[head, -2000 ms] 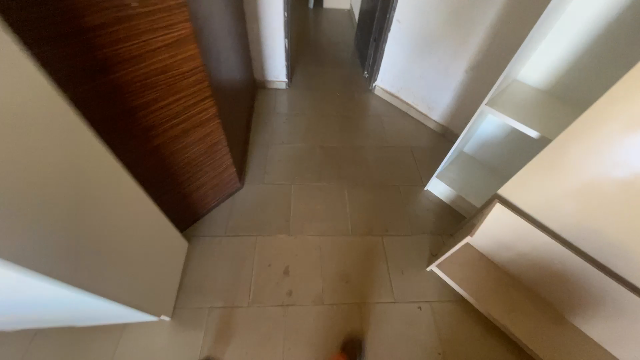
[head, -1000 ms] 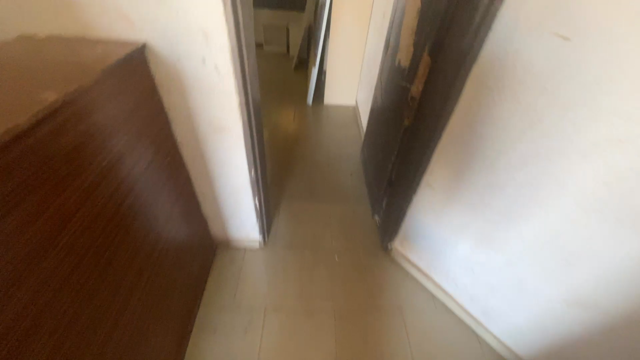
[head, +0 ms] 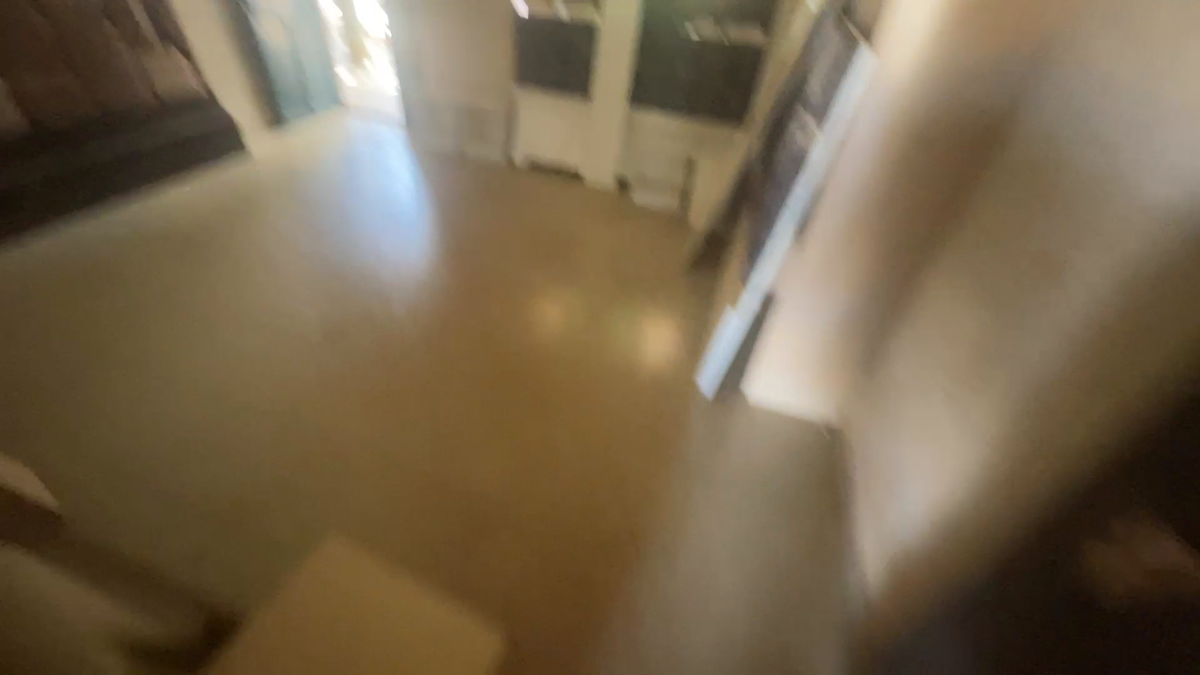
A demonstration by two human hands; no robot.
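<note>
Neither my left hand nor my right hand shows in the head view. The picture is strongly blurred. A smooth, shiny floor (head: 422,356) fills the middle. Along the right wall (head: 984,309) leans a dark panel with a pale edge strip (head: 787,225), its lower end near the floor. At the bottom, left of centre, is a pale flat-topped object (head: 366,619) whose kind I cannot tell.
A bright doorway (head: 366,56) opens at the far left, beside a bluish door or curtain (head: 291,61). Dark brown furniture, perhaps a sofa (head: 103,103), stands at the upper left. Pale and dark cabinet-like units (head: 562,122) line the far side. A dark edge (head: 1059,562) fills the lower right.
The view has moved from a narrow passage with a doorway into a wider room. The brown wood-grain furniture and the white shelves seen earlier are out of view.
</note>
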